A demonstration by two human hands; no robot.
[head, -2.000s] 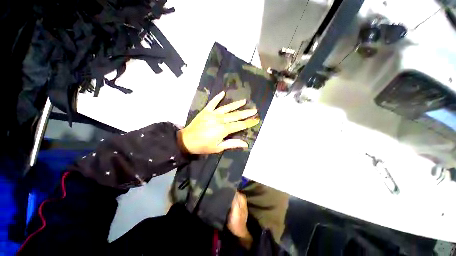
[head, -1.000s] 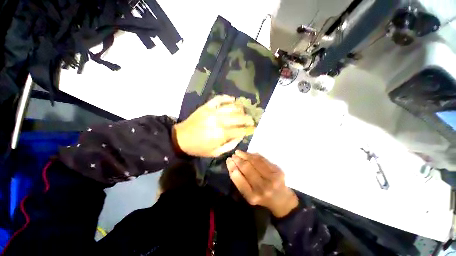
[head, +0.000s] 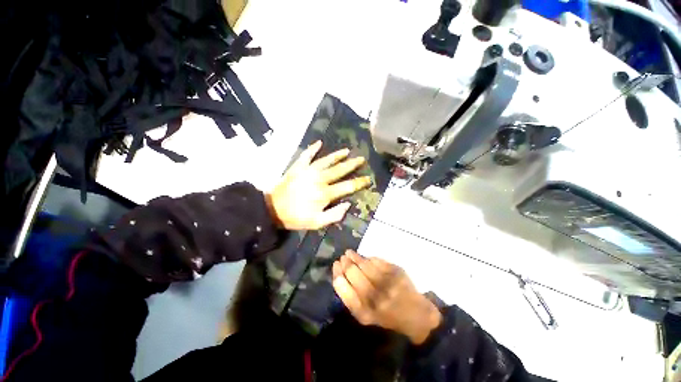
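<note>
The camouflage panel [head: 299, 272] lies lengthwise on the white table and runs down toward my lap. Its upper right edge is at the presser foot and needle [head: 403, 166] of the sewing machine [head: 545, 82]. My left hand [head: 313, 190] lies flat on the panel with its fingers spread. My right hand [head: 377, 291] is at the panel's right edge, lower down, with thumb and fingertips pinched together at that edge. What lies between those fingertips is hard to see.
A tangled black strap pile [head: 149, 97] is at the upper left. Thread snips [head: 536, 302] lie on the table [head: 448, 261] at the right, near a dark thread. The control panel [head: 605, 231] has a lit screen. Blue shows at the left edge.
Since one second ago, my left hand's fingers have spread flat on the panel. My right hand stays at the panel's edge. The view has shifted, showing more of the machine.
</note>
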